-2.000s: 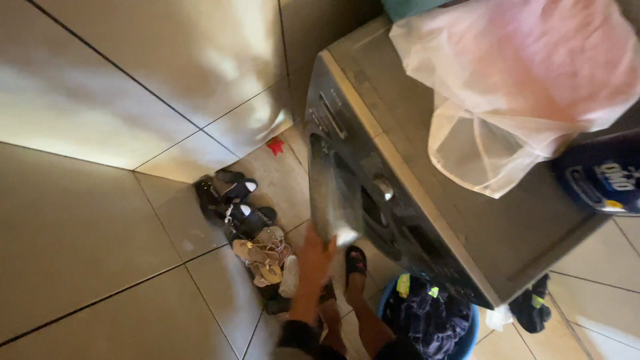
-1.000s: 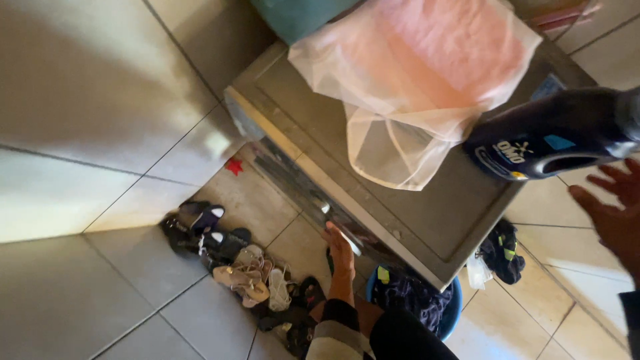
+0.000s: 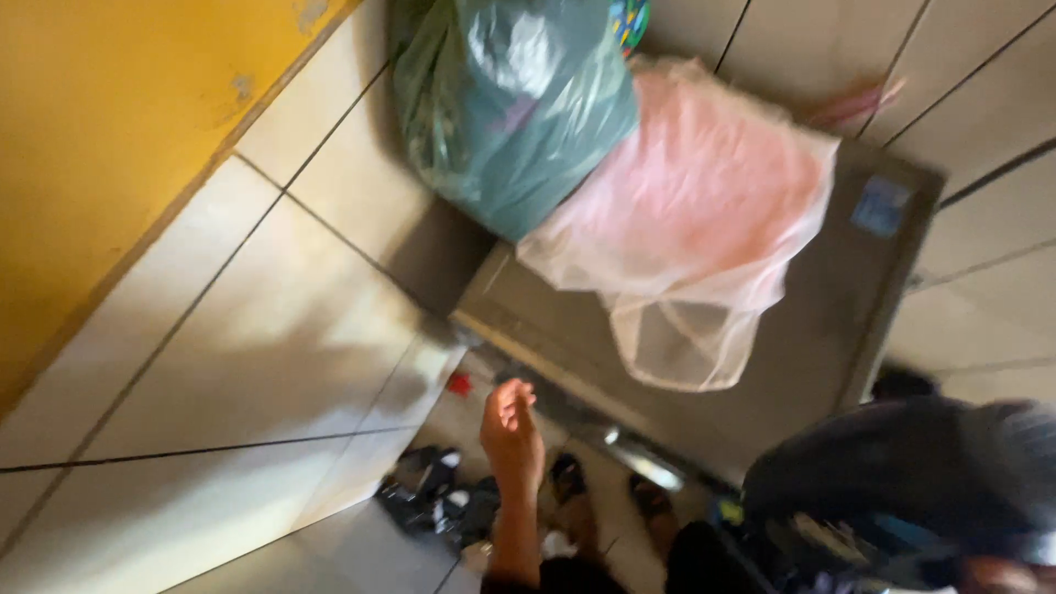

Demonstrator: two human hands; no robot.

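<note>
My left hand (image 3: pixel 513 429) is raised in front of the washing machine (image 3: pixel 569 351), near its front edge, fingers loosely curled and holding nothing. At the bottom right corner, part of my right hand (image 3: pixel 1002 575) shows, blurred, against a dark detergent bottle (image 3: pixel 874 470); its grip is mostly out of view. The bottle is tilted and hangs over the machine's near right corner. On the machine's top lie a translucent white plastic bag with pink contents (image 3: pixel 701 181) and a full green plastic bag (image 3: pixel 511 124).
Tiled wall (image 3: pixel 247 330) stands close on the left, with a yellow painted part (image 3: pixel 124 124). Dark shoes (image 3: pixel 437 495) and a small red object (image 3: pixel 459 383) lie on the floor. My feet in sandals (image 3: pixel 569 478) are below the machine's front.
The detergent bottle, which stood over the machine's right part with my open right hand beside it, is now lower and nearer. My left hand has come up from the machine's front. The view has shifted.
</note>
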